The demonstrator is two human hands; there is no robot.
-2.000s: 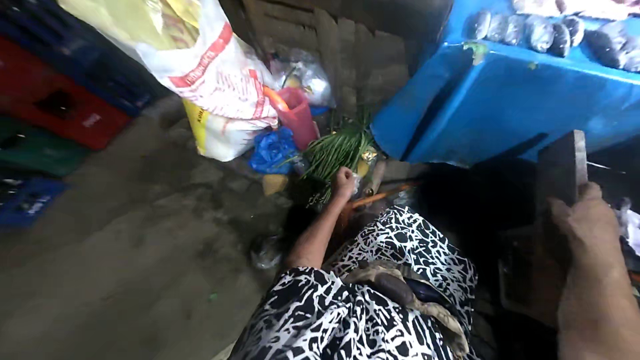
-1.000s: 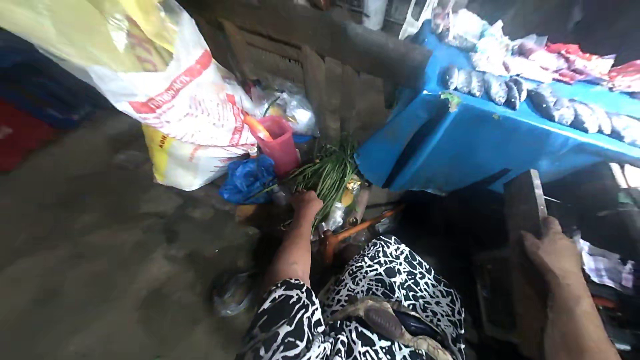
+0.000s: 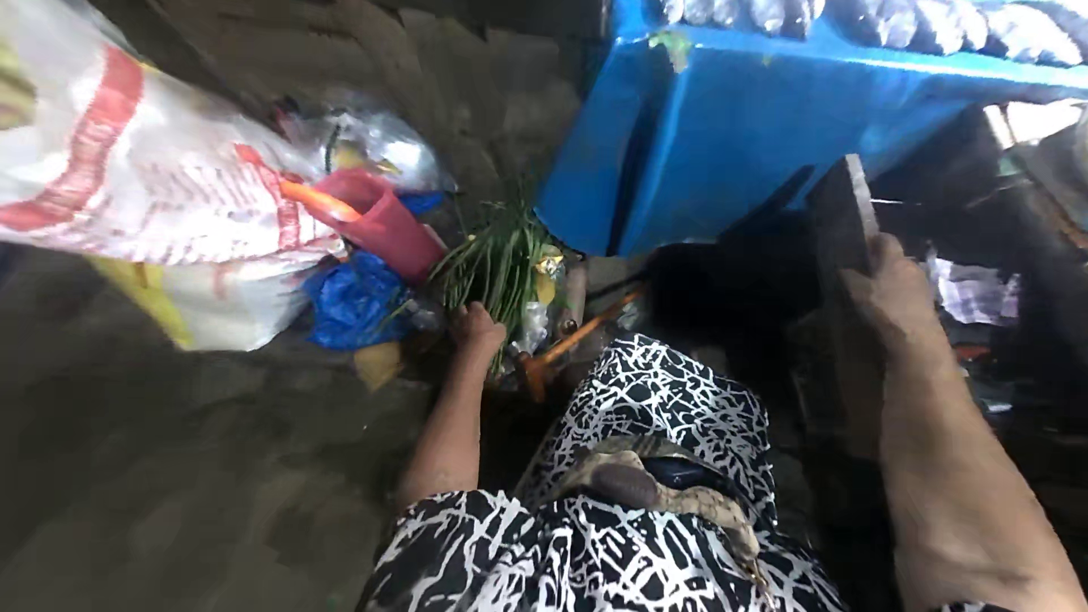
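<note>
My left hand (image 3: pixel 478 330) reaches down to the near-left edge of a heap of long green stalks (image 3: pixel 493 268) on the ground; its fingers touch the stalks, but whether they grip any is hidden. At the right, my right hand (image 3: pixel 888 285) holds the edge of an upright wooden board (image 3: pixel 841 229), its fingers partly out of sight behind it. Beside the stalks stands a tilted red plastic container (image 3: pixel 393 229) with an orange object (image 3: pixel 321 201) at its mouth. A crumpled blue plastic bag (image 3: pixel 355 299) lies just left of my left hand.
Large printed sacks (image 3: pixel 187 178) fill the upper left. A blue-covered table (image 3: pixel 748 144) with several fish (image 3: pixel 884 21) along its edge is at the upper right. Clear plastic bags (image 3: pixel 382 144) lie behind the red container. An orange bar (image 3: pixel 586 333) is near my knees.
My left hand has moved left, from the near side of the stalks to their left edge. My right hand stays on the board. The view has shifted.
</note>
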